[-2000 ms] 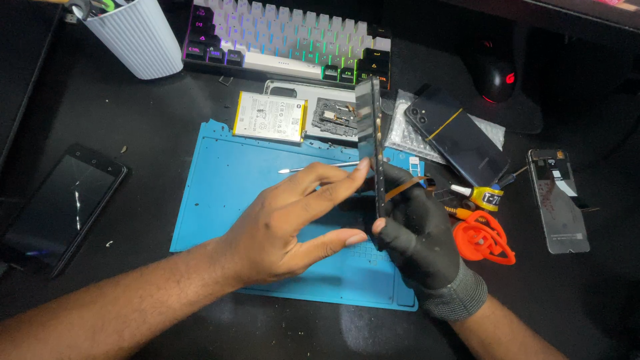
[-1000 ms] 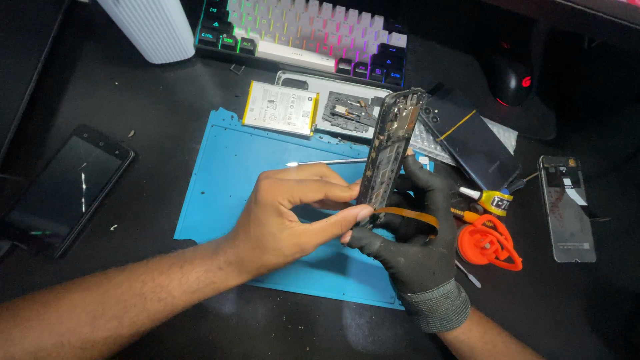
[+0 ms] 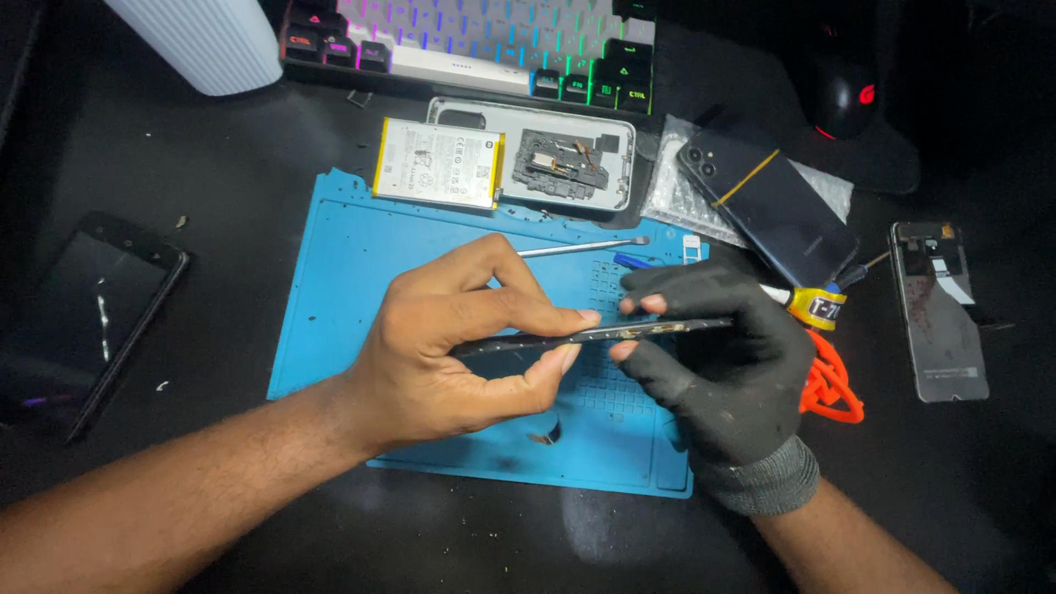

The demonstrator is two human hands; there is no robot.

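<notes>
Above the blue silicone repair mat [image 3: 346, 330], a thin phone frame [image 3: 594, 333] is held edge-on to the view, its narrow side facing me. My left hand [image 3: 470, 338], ungloved, pinches its edge near the middle between thumb and fingers. At its other end, my right hand [image 3: 726, 363] grips it in a dark fingertip-less glove with a grey cuff. Behind the hands a metal spudger [image 3: 586, 247] lies on the mat beside a small white SIM tray [image 3: 691, 248]. The broad faces of the frame are mostly hidden.
A phone battery [image 3: 439, 163] and a back cover [image 3: 619, 124] holding black parts lie behind the mat. At right are a banded phone [image 3: 771, 206] on bubble wrap, a glue tube [image 3: 813, 305], an orange cord [image 3: 829, 384] and a screen assembly [image 3: 940, 313]. Another phone [image 3: 99, 305] lies left.
The phone frame has turned from upright, with its inner side showing, to nearly level and edge-on. The orange-brown flex strip seen beside it earlier is out of sight. The view has moved closer.
</notes>
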